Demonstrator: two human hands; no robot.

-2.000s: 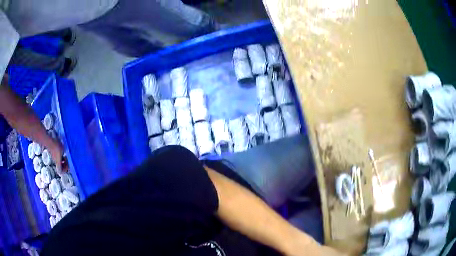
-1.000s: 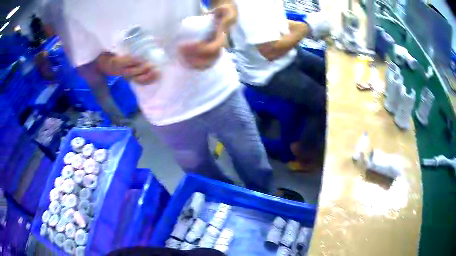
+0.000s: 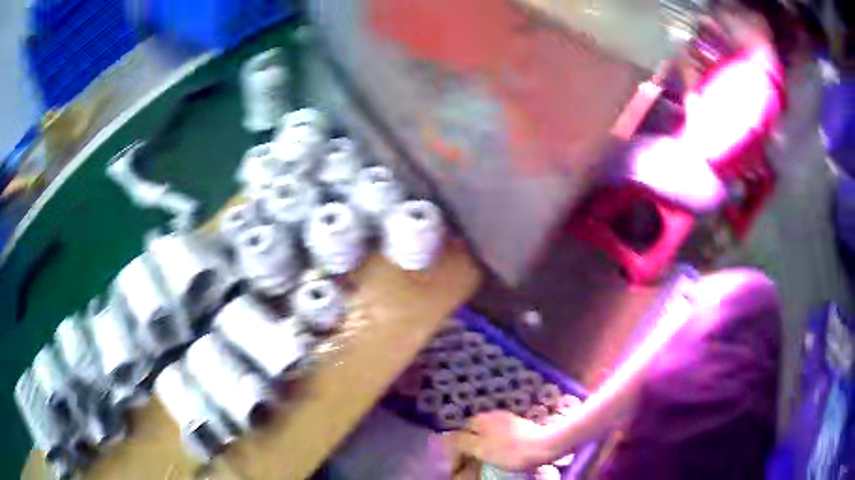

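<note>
My right hand [image 3: 502, 441] is blurred, at the edge of a crate of ribbed end pieces [image 3: 469, 367] beside the table end. Its fingertips are unclear, so I cannot tell whether it holds a piece. My left hand is not in view. Light grey hollow sleeves [image 3: 225, 375] lie in rows on the brown table [image 3: 370, 361], their dark open mouths towards the near edge. Ribbed end pieces [image 3: 335, 234] with centre holes are piled at the table's right end, some stacked. One ribbed piece [image 3: 319, 302] sits apart, nearer the edge.
The green belt [image 3: 94, 220] runs behind the table, with a slender grey jointed part [image 3: 150, 192] on it. A large grey and red panel [image 3: 469, 122] stands beyond the table end. A bright pink-red object [image 3: 647, 234] and a blue crate [image 3: 825, 394] are at the right.
The view has swung from the left-hand crates and people to the table's right end. The crate of ribbed pieces and my right arm have come into view; my left arm, visible two seconds ago, is out.
</note>
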